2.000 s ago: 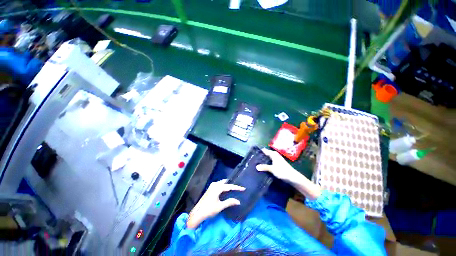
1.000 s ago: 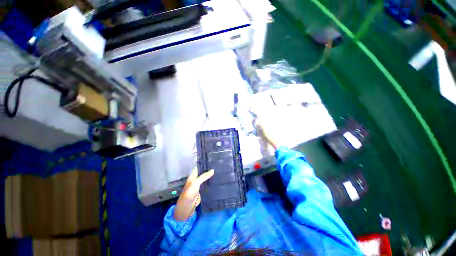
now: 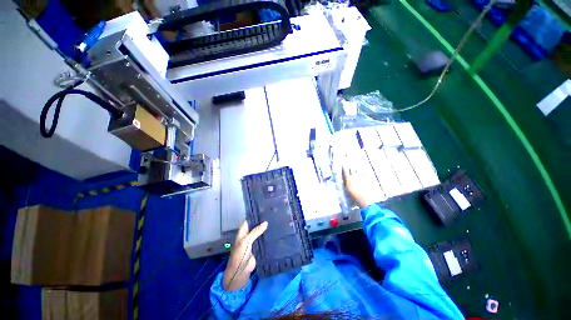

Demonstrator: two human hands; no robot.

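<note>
A flat black device housing (image 3: pixel 278 215), ribbed at the edges, is tilted above the front of the white machine bed. My left hand (image 3: pixel 244 253) grips its left edge, with the thumb on top. My right hand (image 3: pixel 355 187) reaches to the left part of the pale white strips or small boxes (image 3: pixel 401 156) beside the bed. Its fingertips are washed out by glare, so I cannot tell whether it holds anything.
The white machine bed (image 3: pixel 235 165) lies ahead, with a metal head (image 3: pixel 181 172) at left. Clear plastic (image 3: pixel 369 107) lies behind the strips. Two labelled black housings (image 3: pixel 454 197) lie on the green bench at right. Brown cartons (image 3: pixel 75 247) stand at lower left.
The view has turned left from the bench to the machine. My right hand has let go of the housing and moved to the white strips. My left hand keeps the housing.
</note>
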